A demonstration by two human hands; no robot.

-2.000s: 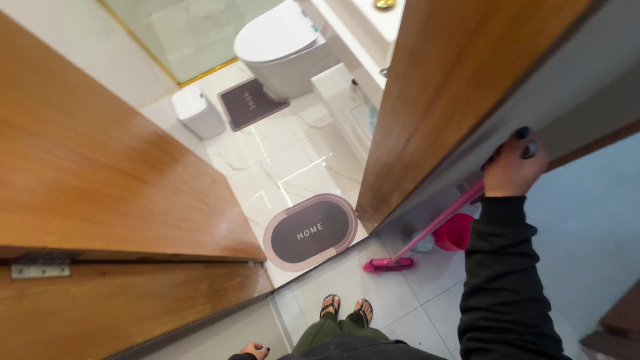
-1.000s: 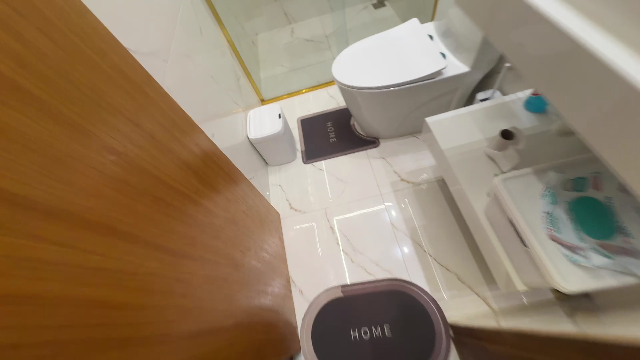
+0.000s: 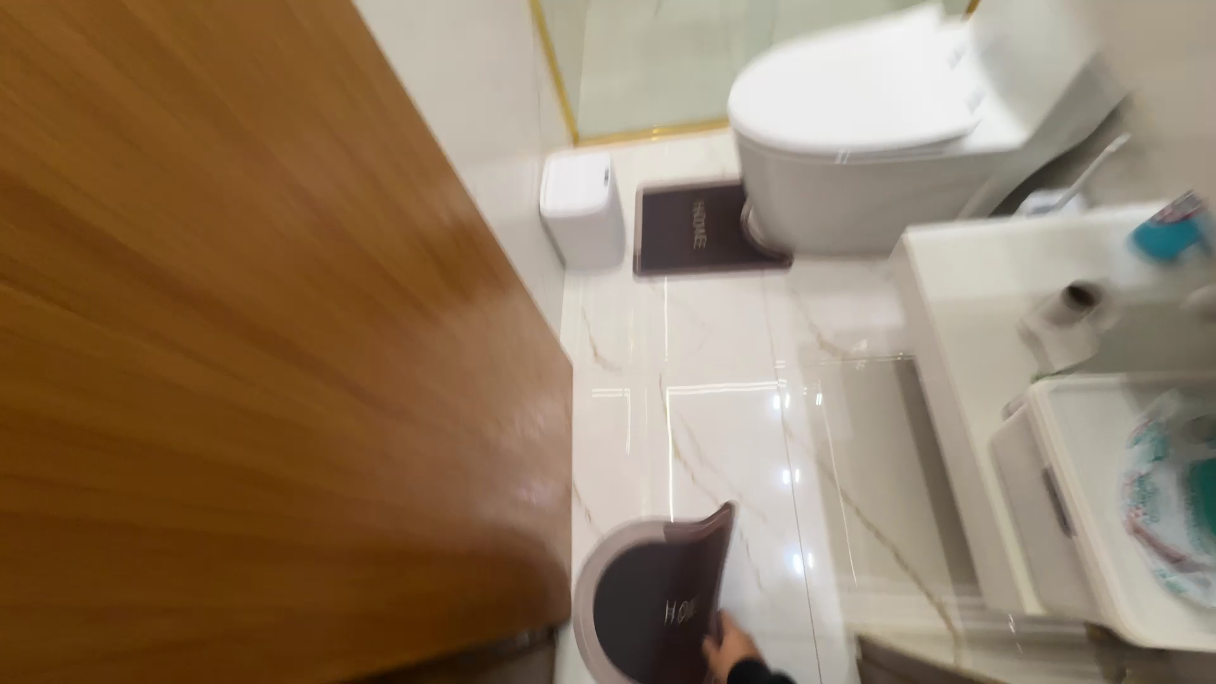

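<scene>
My right hand (image 3: 730, 648), in a black sleeve, grips the right edge of a rounded dark floor mat (image 3: 646, 608) at the bottom of the view. The mat has a lighter border and printed lettering, and its right side is lifted and bent up off the glossy marble-look tiles (image 3: 722, 446). My left hand is out of view.
A wooden door (image 3: 285, 332) fills the left side. Beyond are a white bin (image 3: 581, 209), a second dark mat (image 3: 689, 233) and a white toilet (image 3: 855, 123). At right, a white shelf (image 3: 950, 313) bears a paper roll (image 3: 1064, 318) and a bin-like container (image 3: 1054, 494) with a package.
Two seconds ago my right hand held a pink broom's handle; now it grips the rounded mat, which lay flat in both earlier frames. The view has moved closer into the bathroom.
</scene>
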